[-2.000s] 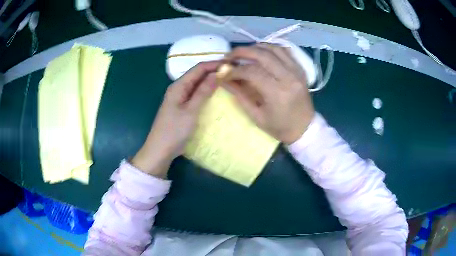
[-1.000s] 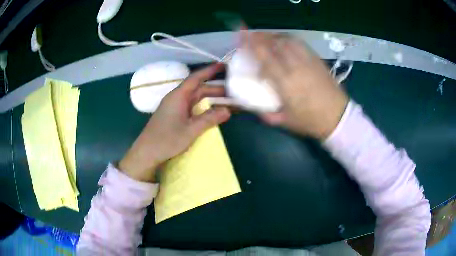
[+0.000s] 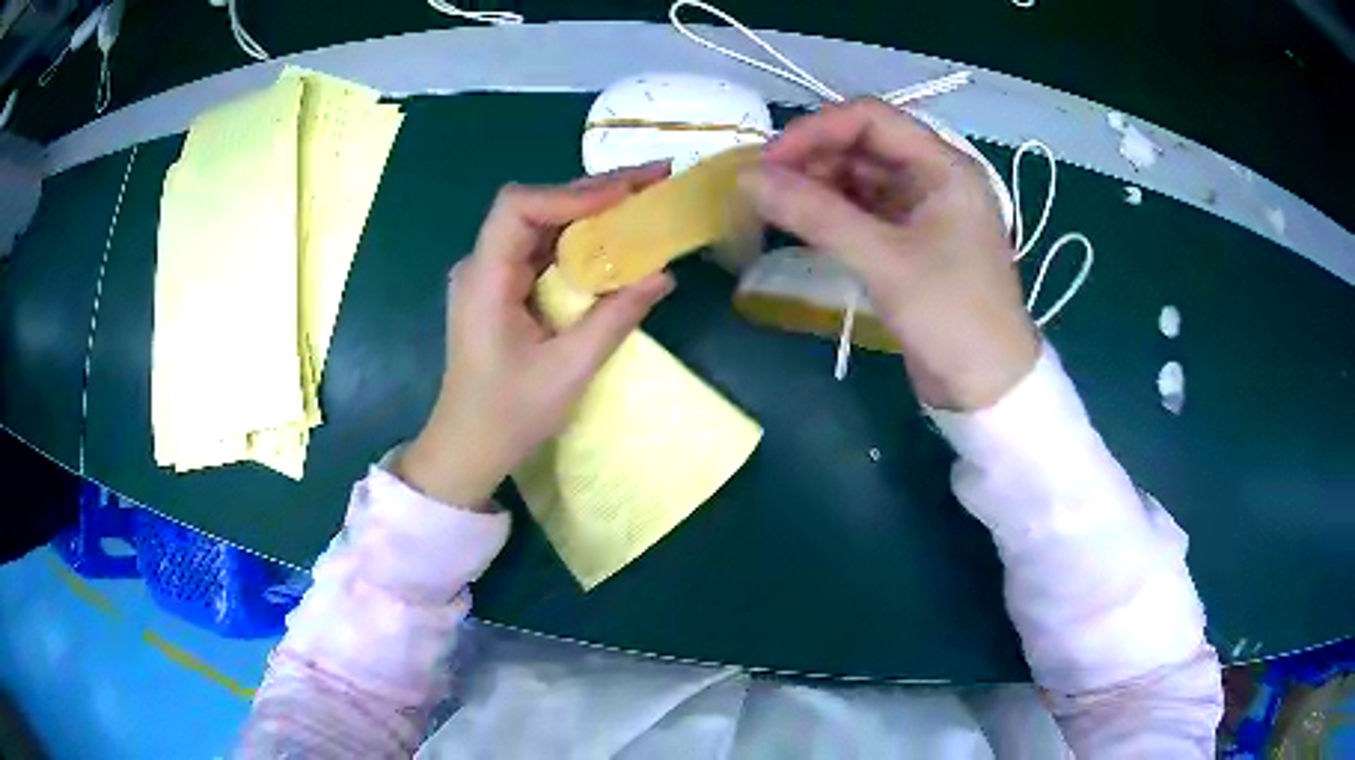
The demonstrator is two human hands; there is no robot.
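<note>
My left hand (image 3: 543, 319) holds a corded device by one end, its long yellow face (image 3: 661, 230) turned up, with a pale yellow label sheet (image 3: 647, 446) hanging below the same hand. My right hand (image 3: 907, 230) has its fingertips at the device's other end; the area is blurred and I cannot tell if a sticker is pinched there. A second device (image 3: 803, 278) lies edge-up under the right hand, showing a yellow side and a short white cord. A white unit (image 3: 684, 112) with a thin brown-yellow line lies beyond the hands.
A fanned stack of pale yellow sheets (image 3: 238, 282) lies at left. White cords (image 3: 1058, 267) loop at the right of the hands. Small white scraps (image 3: 1171, 386) lie at right. A grey strip (image 3: 491, 63) curves across the back, with corded pieces beyond. A blue basket (image 3: 208, 572) is below left.
A device with its yellow face up is now in my left hand. The white device my right hand held a second ago is no longer in its grasp. The hanging sheet has swung rightward.
</note>
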